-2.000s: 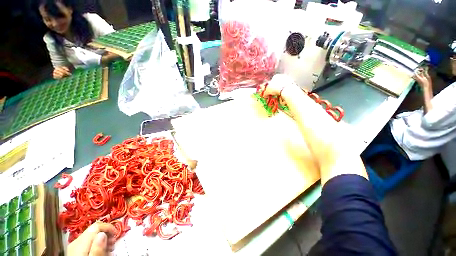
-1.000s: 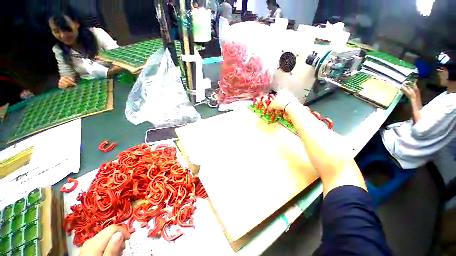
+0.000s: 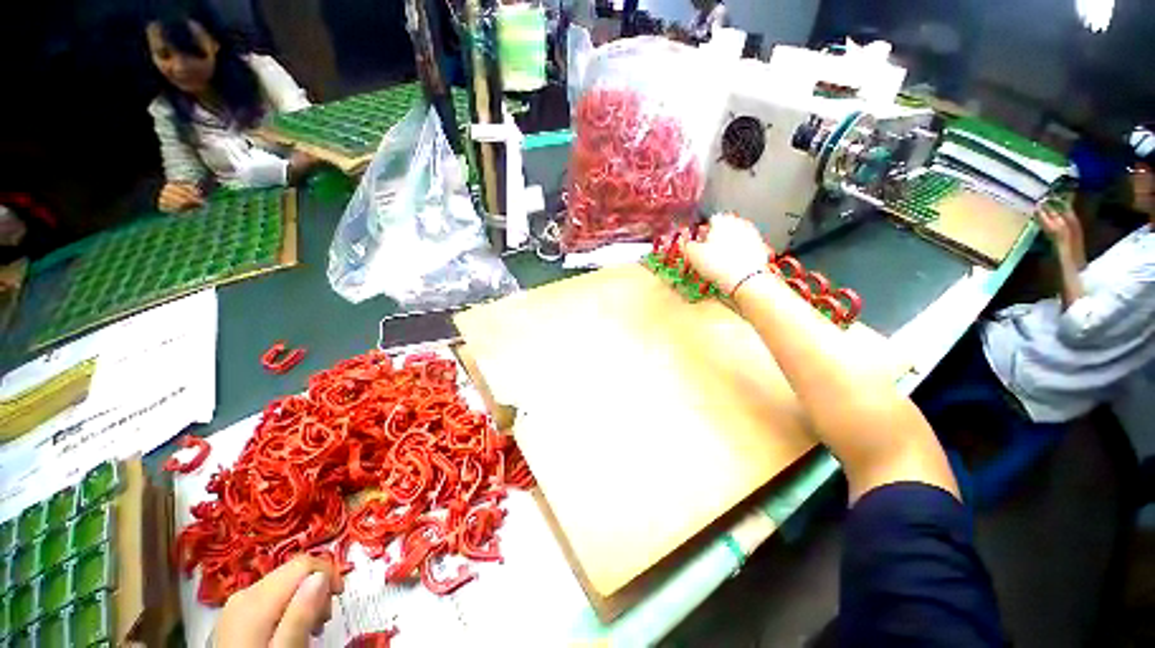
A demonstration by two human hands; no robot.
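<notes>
My right hand [image 3: 728, 257] is stretched to the far edge of the cardboard sheet [image 3: 633, 418], over green boards [image 3: 684, 281] with red loops standing up. What its fingers hold is hidden. My left hand [image 3: 281, 610] is at the near edge of the red wire heap [image 3: 367, 456], fingers close together, partly cut off by the bottom edge; a bit of red shows at its fingertips, but I cannot tell if it is gripped. The heap lies on a white printed paper sheet [image 3: 507, 608]. More assembled boards [image 3: 823, 298] stand to the right of my right wrist.
Bare green boards [image 3: 57, 557] lie on cardboard at near left. Beyond are printed papers [image 3: 139, 380], a dark phone [image 3: 418, 330], a clear bag [image 3: 412, 241], a bag of red parts [image 3: 633, 165] and a grey-white machine [image 3: 773, 152]. Other people sit at far left and right.
My right hand has stayed around the far boards and now lies flatter over them. My left hand has shifted slightly right. A red piece now shows below the heap, beside my left hand.
</notes>
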